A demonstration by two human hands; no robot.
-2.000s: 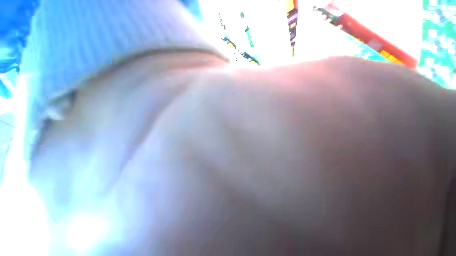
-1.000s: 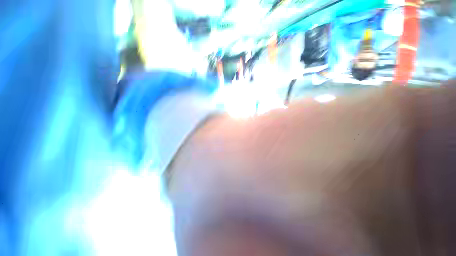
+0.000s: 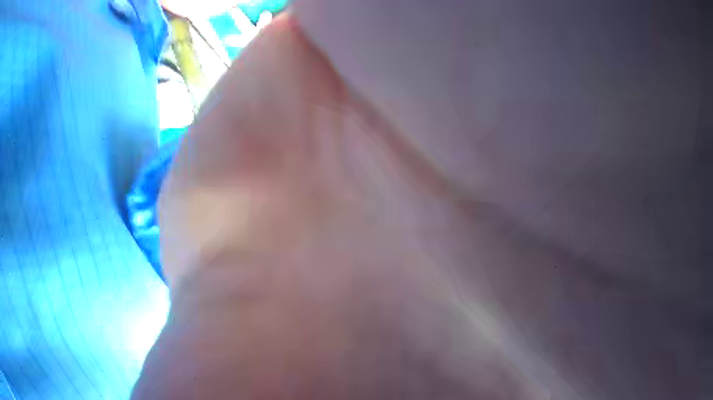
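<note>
A bare hand (image 3: 313,211), blurred and very close to the lens, covers most of the picture. I cannot tell whether it is my left hand or my right hand. Its fingertips cannot be made out, and nothing held shows. A dark crease or gap between parts of the skin runs from the top middle down to the right. A second hand cannot be made out. No work object shows clearly.
A blue smock with fine dark lines (image 3: 70,180) fills the left side. A small overexposed gap at the top left shows a yellowish strip (image 3: 186,51) and bits of blue-green.
The hand now covers more of the picture, including the upper right. The pale cuff, the orange-red strip and most of the bright background no longer show. The smock looks sharper.
</note>
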